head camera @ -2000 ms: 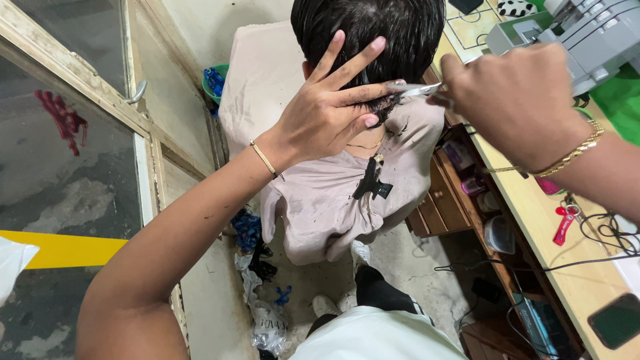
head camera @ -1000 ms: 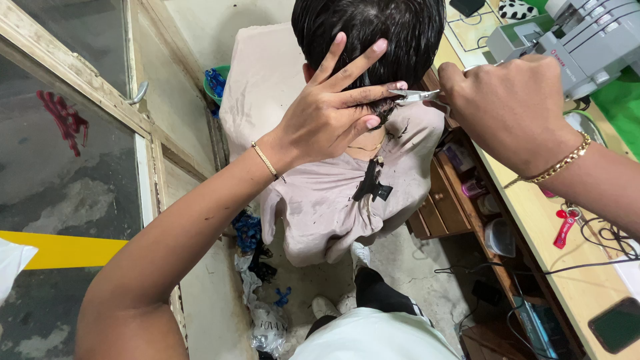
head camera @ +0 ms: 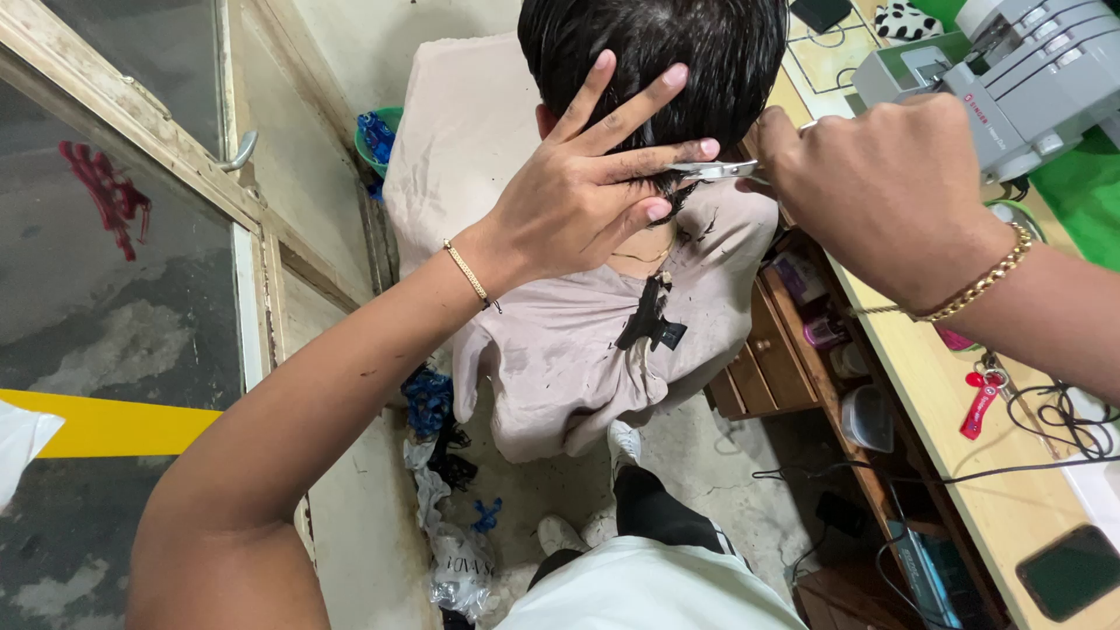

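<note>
A seated person with wet black hair (head camera: pixel 665 52) is at the top centre, seen from behind. My left hand (head camera: pixel 577 179) lies against the back of the head, with a lock of hair between its lower fingers. Metal hair scissors (head camera: pixel 722 170) are in my right hand (head camera: pixel 875 192), their blades at the hair beside my left fingertips. The scissors' handles are mostly hidden by the hand. A pale pink cape (head camera: pixel 560 350) covers the person's shoulders, and a black clip (head camera: pixel 649 317) gathers it below the neck. Cut hair lies on the cape.
To the right, a wooden table (head camera: pixel 954 437) bears a grey sewing machine (head camera: pixel 1041 79), a phone (head camera: pixel 1072 564), a red key tag (head camera: pixel 978 409) and black cables. Drawers (head camera: pixel 766 363) stand beneath. A framed glass door (head camera: pixel 157 227) is at the left. Plastic bags (head camera: pixel 459 560) lie on the floor.
My right hand and the scissors have shifted slightly; the hand was blurred two seconds ago. My left hand stays at the back of the head.
</note>
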